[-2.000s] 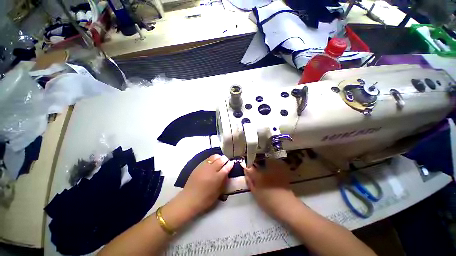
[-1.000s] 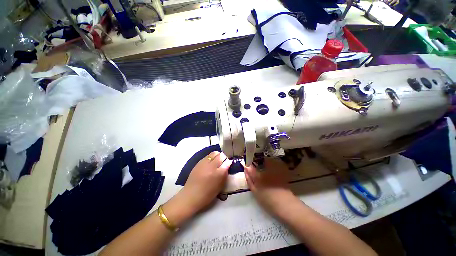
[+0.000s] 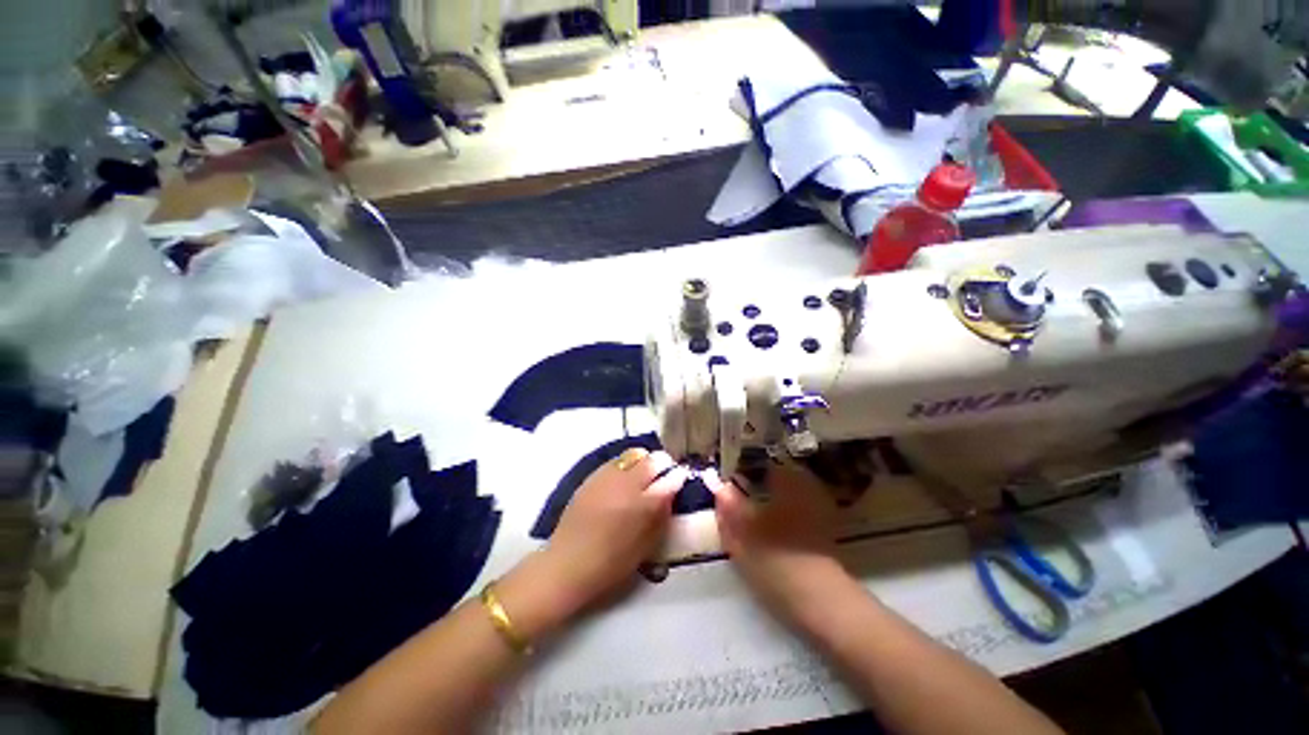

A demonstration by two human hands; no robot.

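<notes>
My left hand (image 3: pixel 617 520) and my right hand (image 3: pixel 775 520) meet under the left end of the cream-white sewing machine head (image 3: pixel 919 352). The fingertips of both hands press on a dark cut piece (image 3: pixel 695 494) at the needle area. The needle tip is hidden. A curved dark piece (image 3: pixel 582 481) shows left of the needle, partly behind my left hand. Another curved dark piece (image 3: pixel 574 385) lies behind it, running up to the head. A fanned stack of dark cut pieces (image 3: pixel 338 582) lies on the left of the table.
Blue-handled scissors (image 3: pixel 1031 582) lie right of my right hand. A small clear bag (image 3: pixel 294 481) touches the stack. A red-capped bottle (image 3: pixel 919 218) stands behind the head. White panels (image 3: pixel 847 151) lie beyond. A green basket (image 3: pixel 1249 155) is far right. Part of a hand shows at the right edge.
The whole view has shifted, so the table sits slightly lower and further right. Both hands stay at the needle area. A dark cloth at the right has shifted, and part of a hand now shows there.
</notes>
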